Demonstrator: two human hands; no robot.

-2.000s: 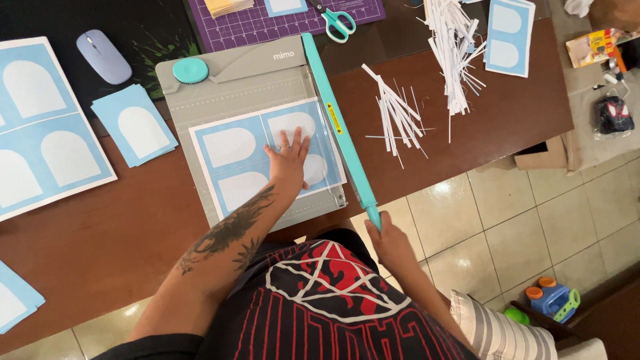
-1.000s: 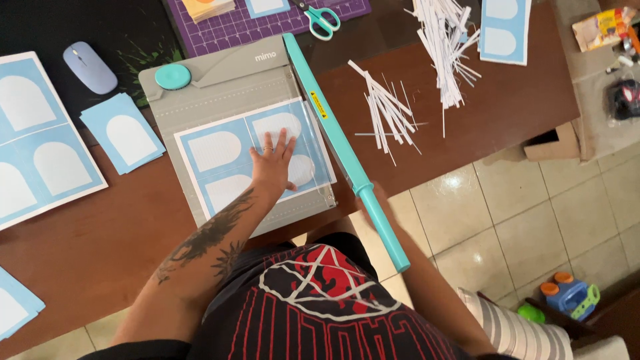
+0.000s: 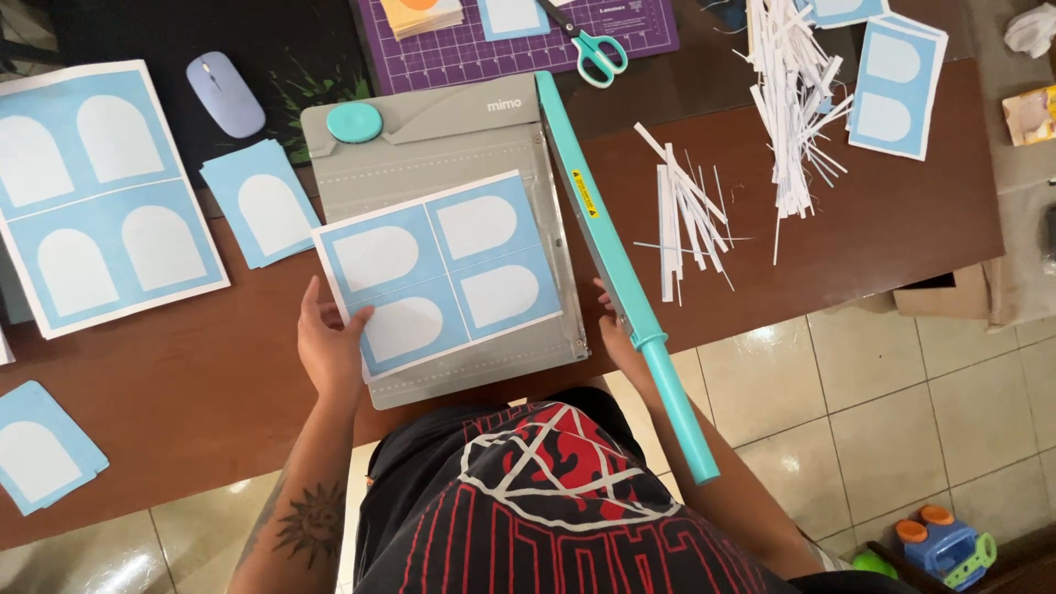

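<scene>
A printed sheet of four blue panels with white arches [image 3: 450,272] lies tilted on the grey guillotine paper trimmer [image 3: 478,148]. My left hand [image 3: 330,338] grips the sheet's lower left edge between thumb and fingers. The turquoise cutting arm [image 3: 615,223] stands lifted and angled off the trimmer's right edge, its handle [image 3: 681,412] reaching past the table edge. Beneath the arm, beside the trimmer's lower right corner, is my right hand [image 3: 617,330], partly hidden by the arm; whether it holds anything cannot be told.
Left of the trimmer are a large printed sheet [image 3: 107,198], small cut cards [image 3: 264,202] and a computer mouse [image 3: 225,95]. Paper strips [image 3: 689,219] and a larger strip pile [image 3: 788,124] lie right. Turquoise-handled scissors [image 3: 598,58] rest on a purple cutting mat [image 3: 528,62].
My left hand has moved from the middle of the sheet to its left edge. The sheet's right edge is now away from the blade side. The arm has swung up, and my right hand has left its handle.
</scene>
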